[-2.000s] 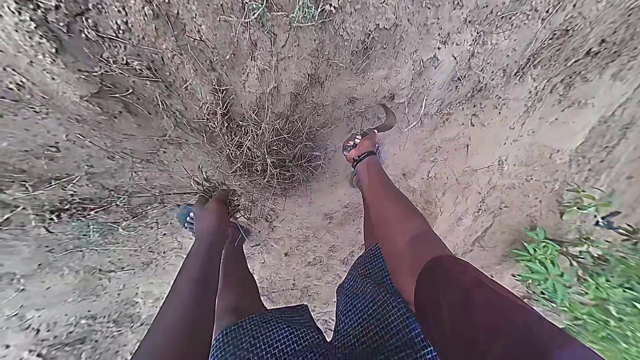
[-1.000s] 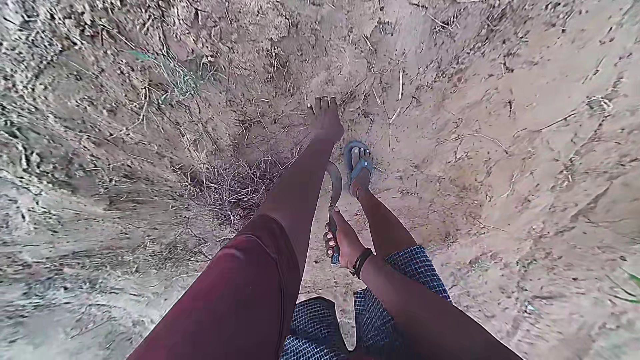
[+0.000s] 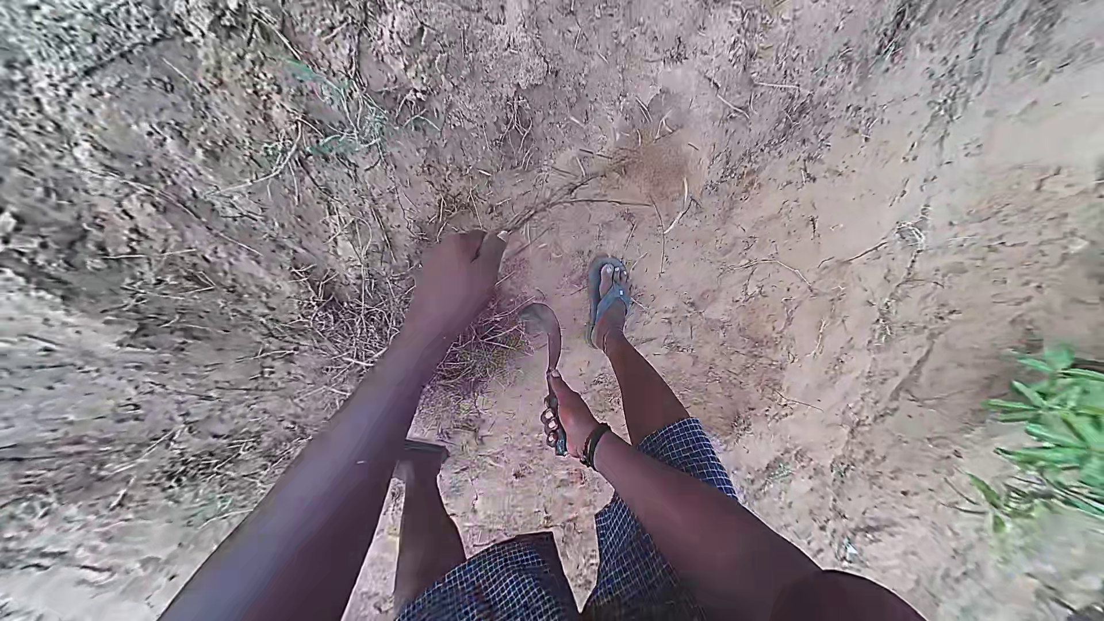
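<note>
My left hand (image 3: 461, 272) is closed around the end of a thin dry plant stem (image 3: 561, 197), whose branching part stretches up and right over the sandy soil. Below that hand and partly behind the forearm lies a heap of dry twigs (image 3: 354, 323). My right hand (image 3: 569, 414), with a dark band at the wrist, grips the handle of a sickle (image 3: 552, 341). The curved blade points up and left, close to the heap's right edge.
Sloping, crumbly earth (image 3: 862, 285) surrounds me, with scattered roots and twigs. My sandalled foot (image 3: 611, 297) stands right of the blade; the other is lower left, partly hidden. A leafy green plant (image 3: 1061, 423) grows at the right edge, and a faint green sprig (image 3: 354, 129) at upper left.
A second ago my left hand was spread against the soil with no stem visible in it; now it is left of there, closed on one. The sickle has stayed in my right hand.
</note>
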